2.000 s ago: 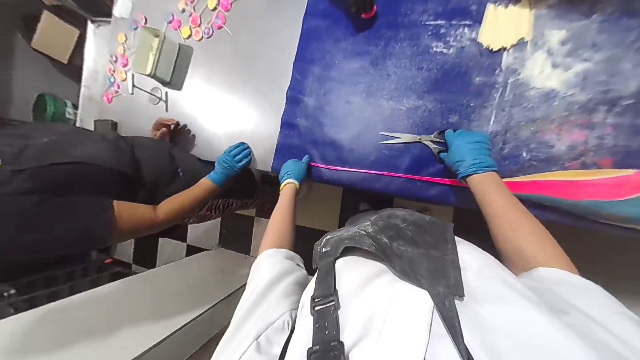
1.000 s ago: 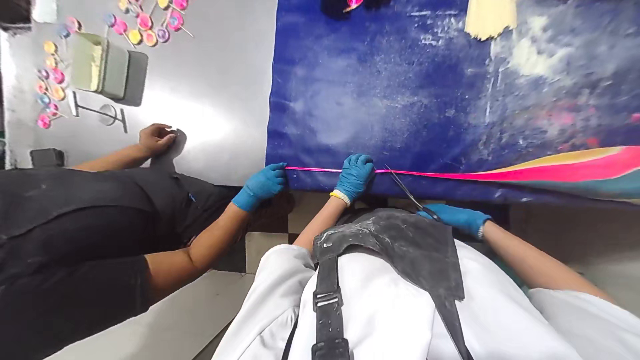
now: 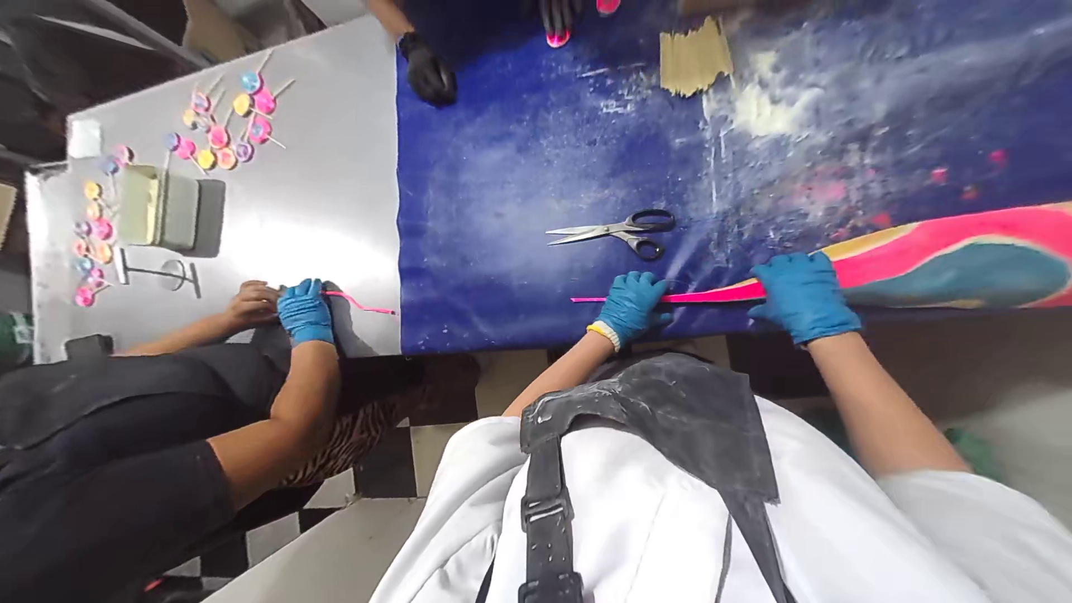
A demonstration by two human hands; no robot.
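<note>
My left hand [image 3: 632, 308], in a blue glove, is closed around the thin end of a pink candy rope [image 3: 716, 295], whose tip sticks out to the left. Farther right, my right hand [image 3: 806, 297], also gloved in blue, grips the rope where it widens into a thick pink, teal and yellow candy mass [image 3: 955, 260]. A pair of scissors [image 3: 615, 232] with black handles lies on the blue mat [image 3: 502, 184] just beyond my left hand, its blades slightly apart and pointing left.
At the left a co-worker holds a cut pink strand [image 3: 360, 306] over the metal table [image 3: 293, 209]. Lollipops [image 3: 218, 136], a plastic container [image 3: 138, 205] and a metal stamp-like tool [image 3: 159, 272] lie there. Another person's black-gloved hands and a ridged yellowish piece [image 3: 695, 59] are at the far side.
The scissors, in my right hand a second ago, now lie on the mat, and that hand is on the candy. A pink strand is now separate, with the co-worker's hands, which have moved left.
</note>
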